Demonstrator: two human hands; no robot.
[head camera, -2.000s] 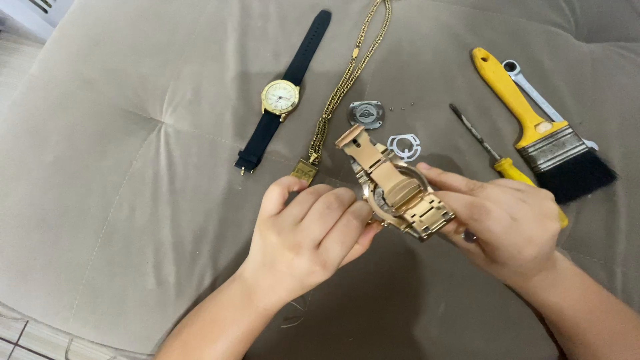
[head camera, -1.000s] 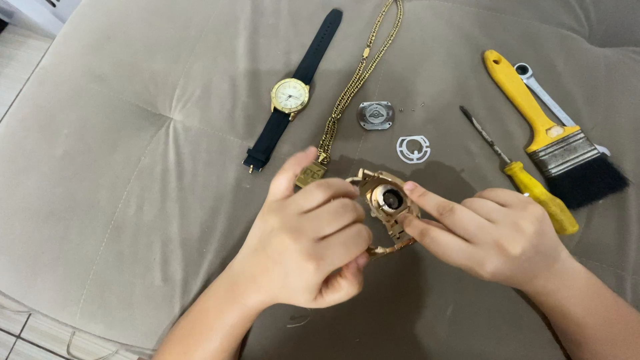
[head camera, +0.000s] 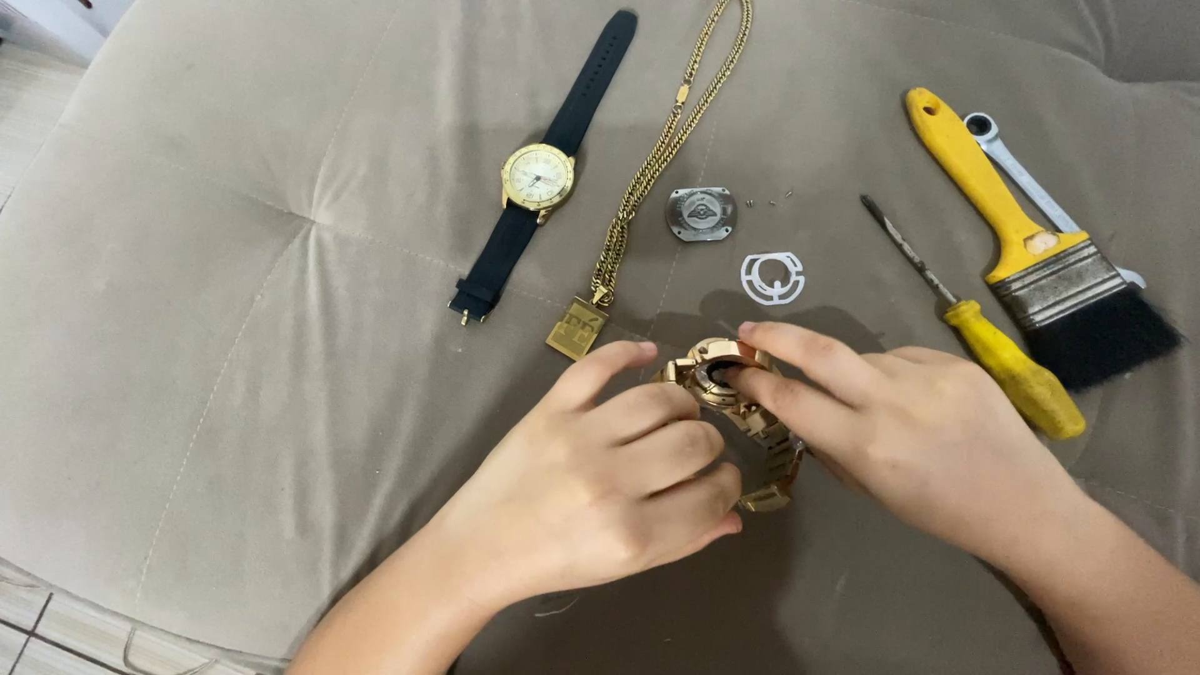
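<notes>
Both hands grip a rose-gold metal wristwatch above the cushion, its case tilted and its link bracelet hanging below. My left hand holds it from the left, fingers curled, partly hiding the bracelet. One fingertip of my right hand reaches into the round opening of the case, with another finger on its rim. Beyond the hands lie a white ring-shaped spacer, a steel watch case back and several tiny screws. A gold chain with a square pendant is just past my left hand.
On the tufted grey upholstery, a gold-cased watch with a black strap lies at the upper left. To the right are a yellow-handled screwdriver, a yellow-handled paintbrush and a wrench partly under the brush.
The watch has turned in the hands: two seconds ago its clasp and bracelet faced up, now the case opening shows. The right fingertip has moved into that opening.
</notes>
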